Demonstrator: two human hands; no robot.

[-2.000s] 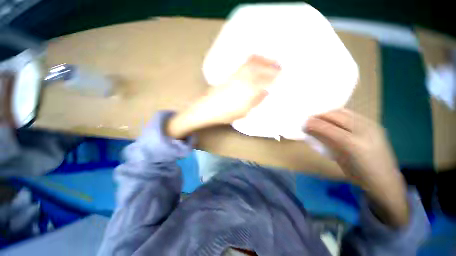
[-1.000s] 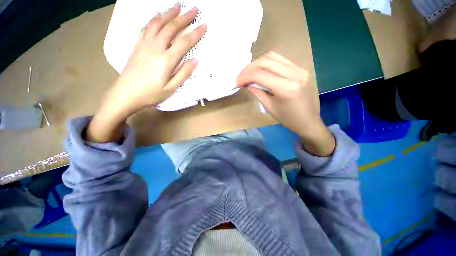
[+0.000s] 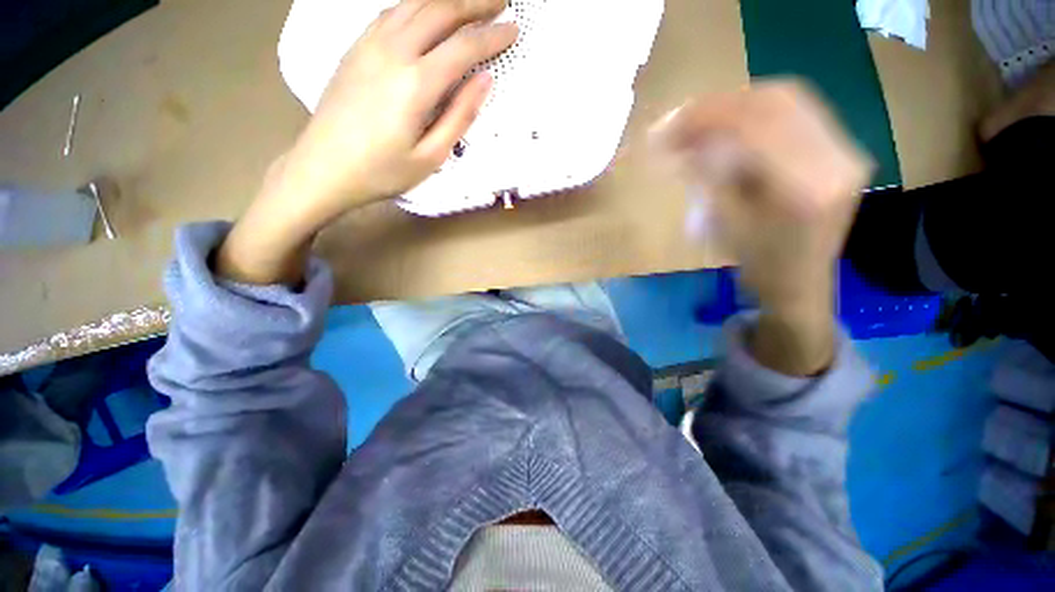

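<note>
A white plastic housing (image 3: 567, 104) with a field of small dark dots lies on brown cardboard (image 3: 463, 254), cut off by the top edge of the view. My left hand (image 3: 399, 110) rests on its face with the fingers spread, and I see nothing held in it. My right hand (image 3: 769, 156) is raised to the right of the housing, apart from it and blurred by motion. A blurred whitish bit shows below its fingers, perhaps a wipe; its grip is too blurred to tell.
Two cotton swabs, one upright (image 3: 73, 125) and one slanted (image 3: 103, 211), lie at the left beside a translucent bottle (image 3: 46, 216). A green strip (image 3: 827, 93) crosses at the right. Beyond it are a crumpled white piece (image 3: 897, 17) and another person's arm (image 3: 1018, 110).
My right hand has left the housing's lower right edge and moved right. My left hand stays on the housing. The housing and table sit slightly higher in view, and the housing farther right.
</note>
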